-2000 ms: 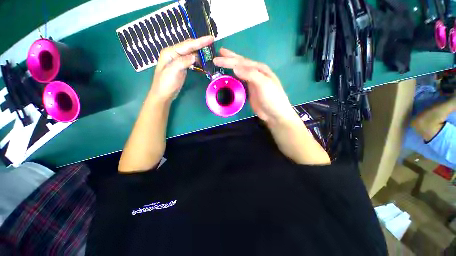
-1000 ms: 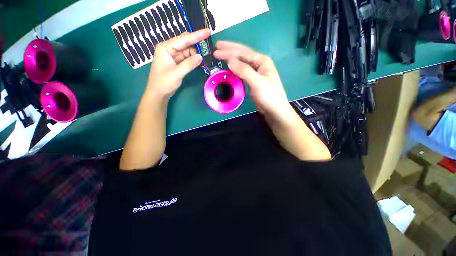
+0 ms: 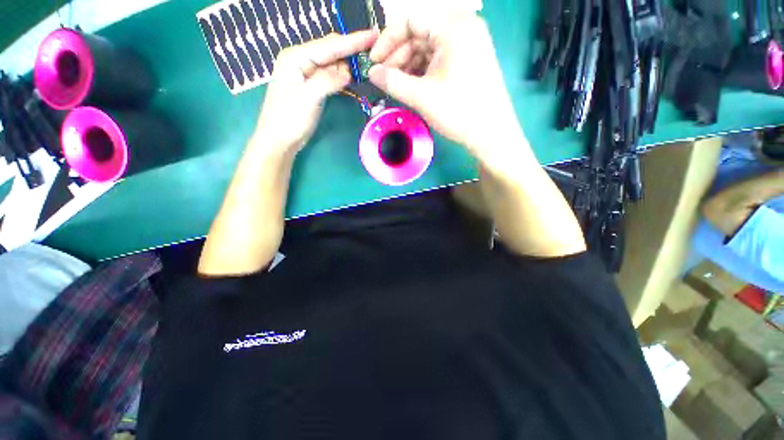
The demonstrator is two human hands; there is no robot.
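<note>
A hair dryer body with a bright pink ring (image 3: 396,146) lies on the green bench in front of me. A narrow black handle shell (image 3: 354,15) extends away above the ring, with blue wires along its left edge and a small greenish part between my fingers. My left hand (image 3: 303,82) grips the handle shell from the left side with thumb and forefinger. My right hand (image 3: 443,73) is at the right side of the shell, its thumb and fingers pinched at the greenish part; whether they hold anything is hidden.
A pale sheet with rows of black strips (image 3: 262,43) lies behind my left hand. Two pink-ringed dryer bodies (image 3: 94,144) lie at the left. Glossy black handle shells (image 3: 593,77) hang over the bench edge above a carton (image 3: 675,215). Another person's arm (image 3: 752,202) shows at far right.
My right hand has moved up and inward against the handle shell, and its fingers have closed together. The pink ring appears slightly higher and further right. My left hand stays at the shell.
</note>
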